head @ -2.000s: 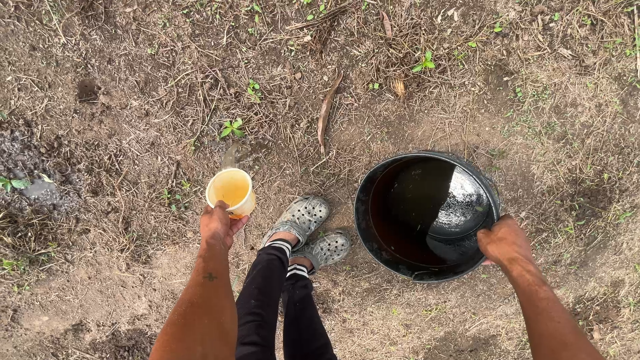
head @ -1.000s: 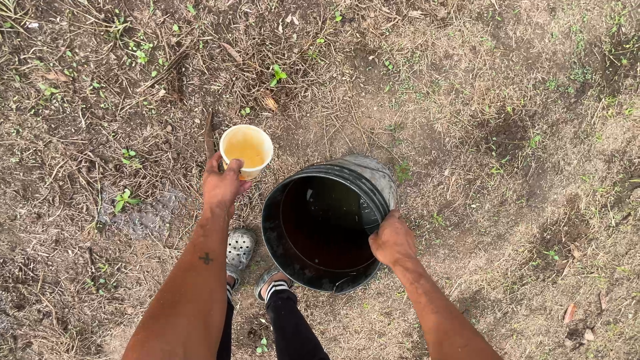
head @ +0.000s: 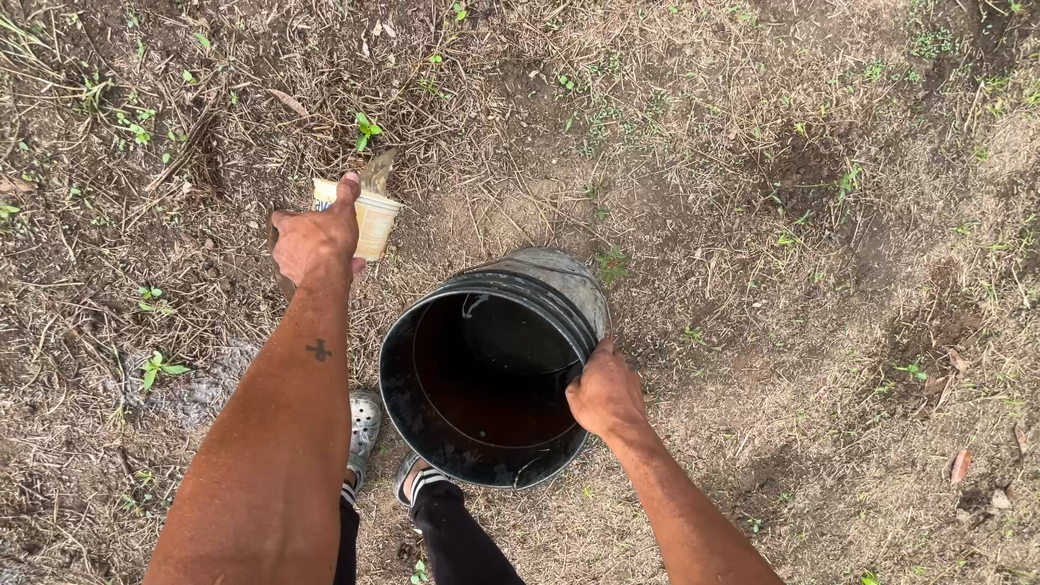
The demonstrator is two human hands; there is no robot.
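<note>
My left hand [head: 317, 236] grips a small pale plastic tub [head: 375, 223], which is tilted away from me, with liquid spilling over its far rim. The tub bears writing. To its lower right, a black plastic bucket [head: 597, 301] leans with its mouth towards me; dark reddish-brown liquid [head: 496, 410] lies inside. My right hand [head: 609, 390] holds the bucket by the right side of its rim. Its fingertips are hidden.
Dry soil with cut straw and small green weeds [head: 158, 370] surrounds me. A wet patch [head: 199, 390] lies at the left. My feet in grey clogs [head: 364, 426] stand just below and left of the bucket. A brown dry leaf [head: 960, 466] lies at the right.
The tub was upright with yellowish liquid in it one second ago; my left hand has tipped it, and liquid now leaves it. My right hand keeps its hold on the bucket. The view has shifted.
</note>
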